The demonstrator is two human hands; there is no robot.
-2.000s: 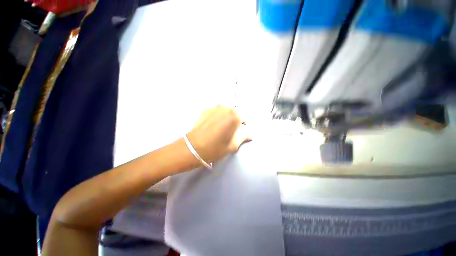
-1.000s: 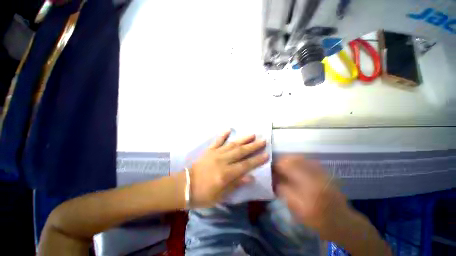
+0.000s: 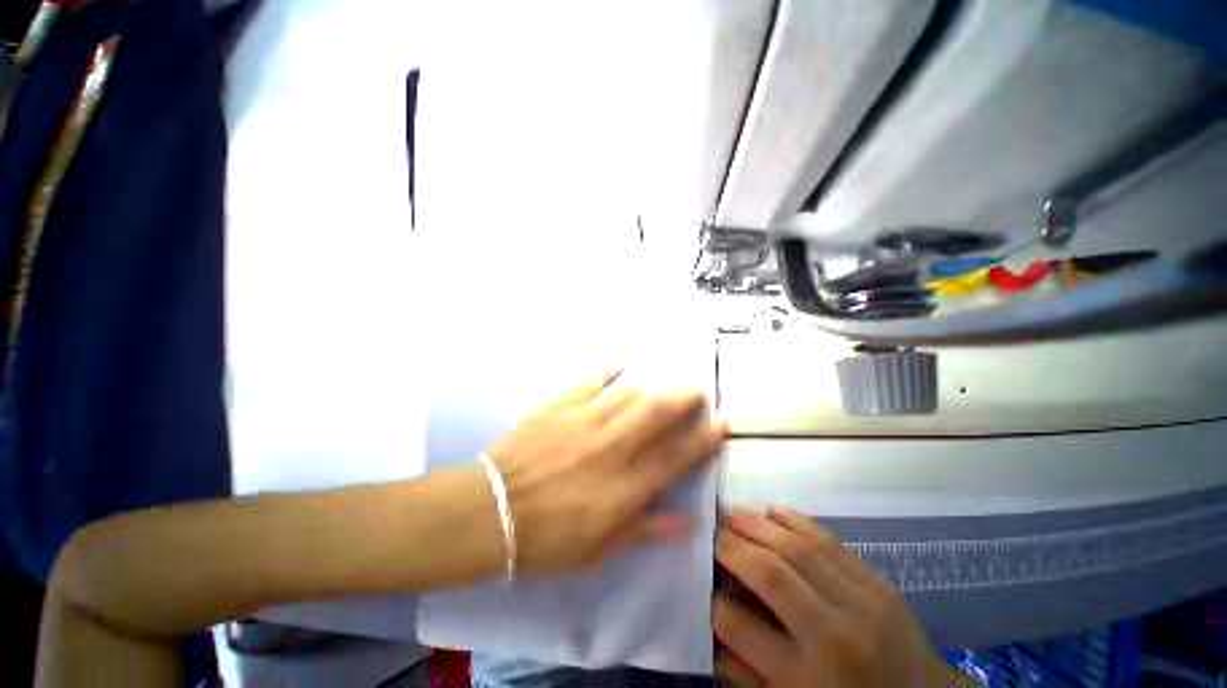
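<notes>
A pale fabric piece (image 3: 565, 618) lies on the white table and hangs over its front edge, with a thin dark edge along its right side. My left hand (image 3: 606, 470) lies flat on it, fingers pointing right, a white band at the wrist. My right hand (image 3: 807, 598) is at the piece's right edge, over the table's ruled front edge; its thumb side is partly hidden and dark cloth shows by the fingers. The presser foot area (image 3: 720, 269) is ahead of my left fingertips, at the fabric's right edge. The fabric's far part is washed out.
The machine head (image 3: 942, 121) fills the upper right, with a grey ribbed knob (image 3: 888, 382) below it. Yellow and red handles (image 3: 1019, 277) show behind it. Navy pieces (image 3: 135, 296) hang at the left. A ruler (image 3: 928, 562) marks the front edge. Blue mesh (image 3: 1063, 659) shows at the lower right.
The pale piece has moved forward from near the lap, its right edge now reaching the presser foot area. My left hand stays on it; my right hand has come to rest at its edge.
</notes>
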